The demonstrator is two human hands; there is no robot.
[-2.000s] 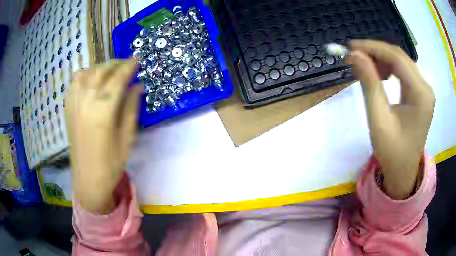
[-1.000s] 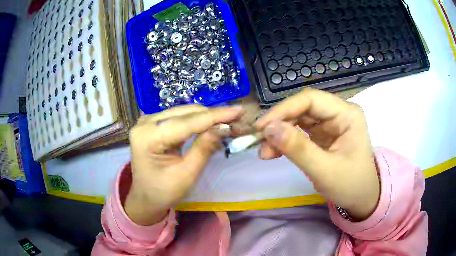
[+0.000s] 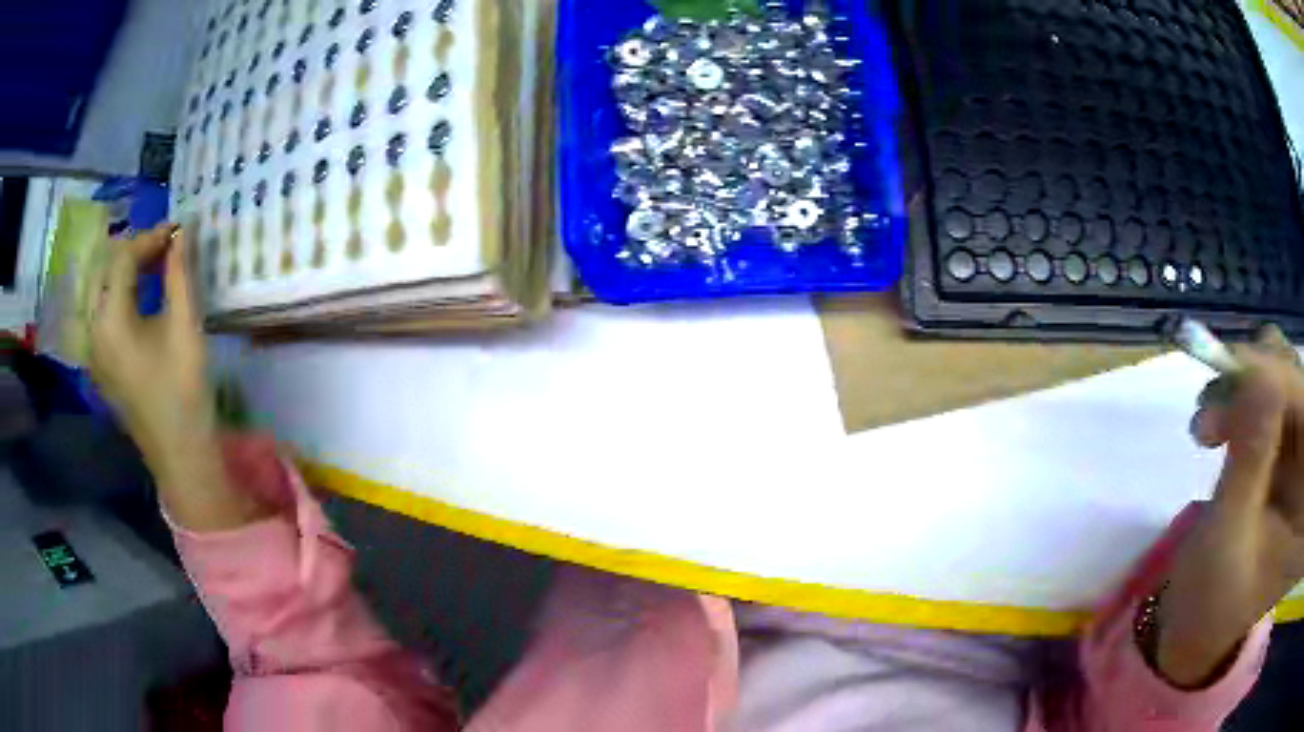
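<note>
My right hand point(image 3: 1258, 415), near the right edge, pinches a short white cylinder point(image 3: 1201, 345) just in front of the black pocketed tray point(image 3: 1101, 172). My left hand point(image 3: 150, 336) is at the far left, thumb and index fingertips close together beside the white carrier boards point(image 3: 329, 215). A tiny dark spot shows at its fingertips; whether it holds a part is too small to tell. The blue bin point(image 3: 744, 272) between boards and tray is heaped with small silver metal parts point(image 3: 744, 143). Pale discs show in the tray's near pockets, two of them bright.
A brown cardboard sheet point(image 3: 915, 379) sticks out from under the tray. Yellow tape point(image 3: 572, 551) lines the white tabletop's near edge. The boards form a thick stack with dark dots and tan marks. Blue and yellow items stand beyond my left hand.
The view has turned left, so bin and tray appear farther right. My hands, close together one second ago, are now wide apart. The white cylinder stays in my right hand.
</note>
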